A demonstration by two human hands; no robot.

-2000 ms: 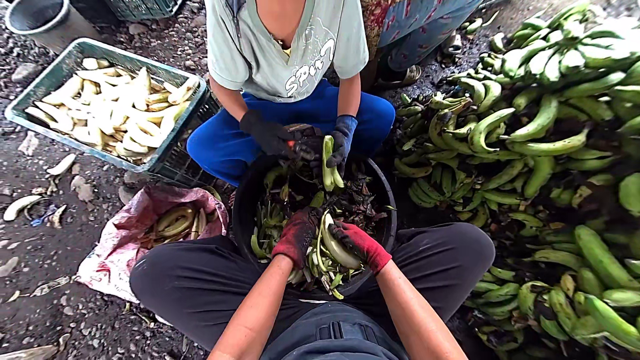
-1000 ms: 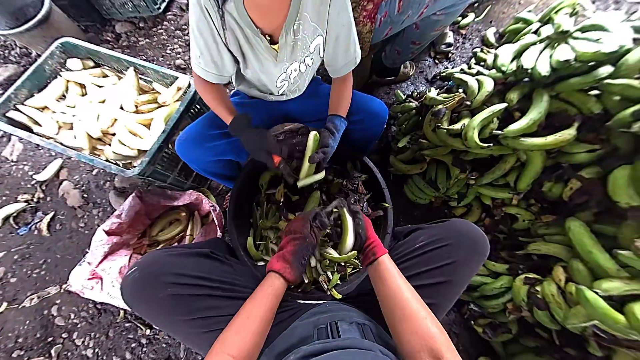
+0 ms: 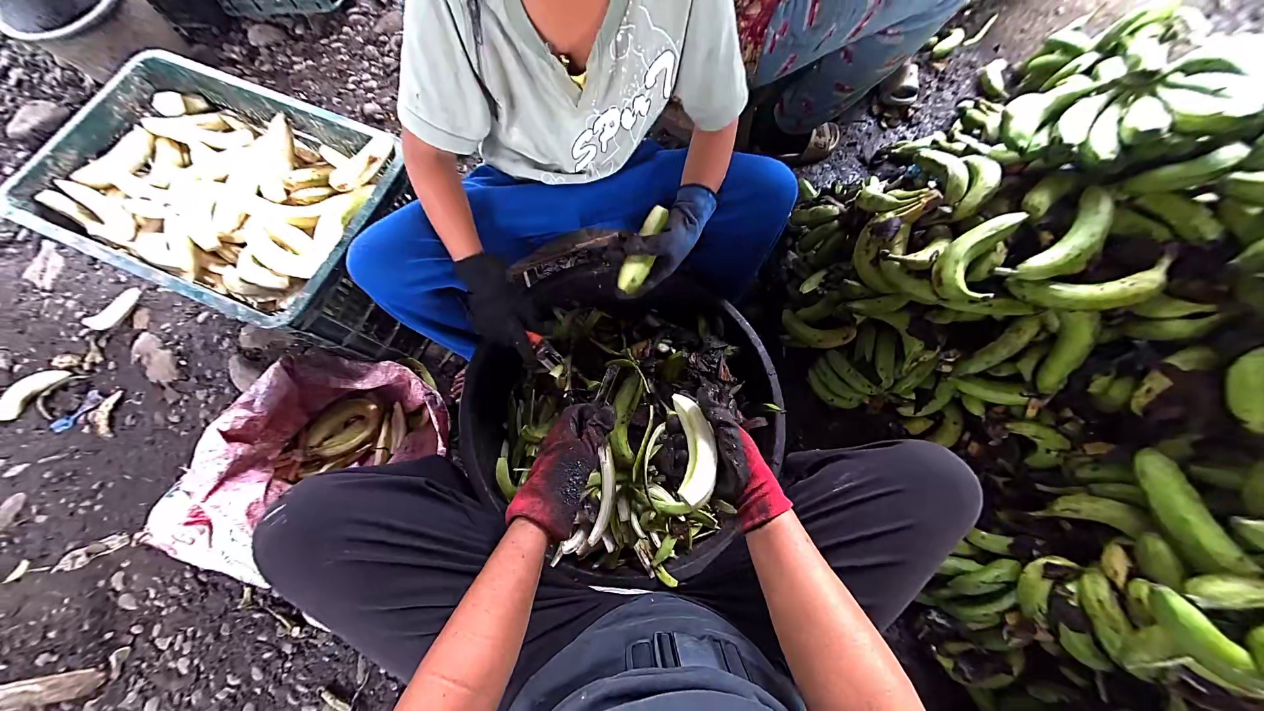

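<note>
My right hand (image 3: 746, 464), in a red and black glove, is closed around a peeled, pale plantain (image 3: 697, 449). Opposite it, my left hand (image 3: 570, 469), gloved alike, is curled over the peels; a thin dark tool, perhaps a knife (image 3: 607, 383), sticks up from its fingers, partly hidden. Both hands are over a black tub (image 3: 768, 370) holding green and dark peels (image 3: 642, 395). Across the tub a co-worker's dark-gloved hand (image 3: 681, 232) holds a partly peeled green plantain (image 3: 643, 249), while the other gloved hand (image 3: 494, 296) holds a knife with a red-orange part (image 3: 536, 341).
A green plastic crate (image 3: 128, 265) of peeled plantains stands at the upper left. Below it sits a pink-and-white sack (image 3: 232, 444) containing peels. Green plantains (image 3: 1066, 286) are heaped along the right side. A grey bucket (image 3: 79, 35) is at the top left.
The plantain by my right hand shows more bare pale flesh than before. The co-worker's hands have moved apart, one lifting the green plantain away from the knife.
</note>
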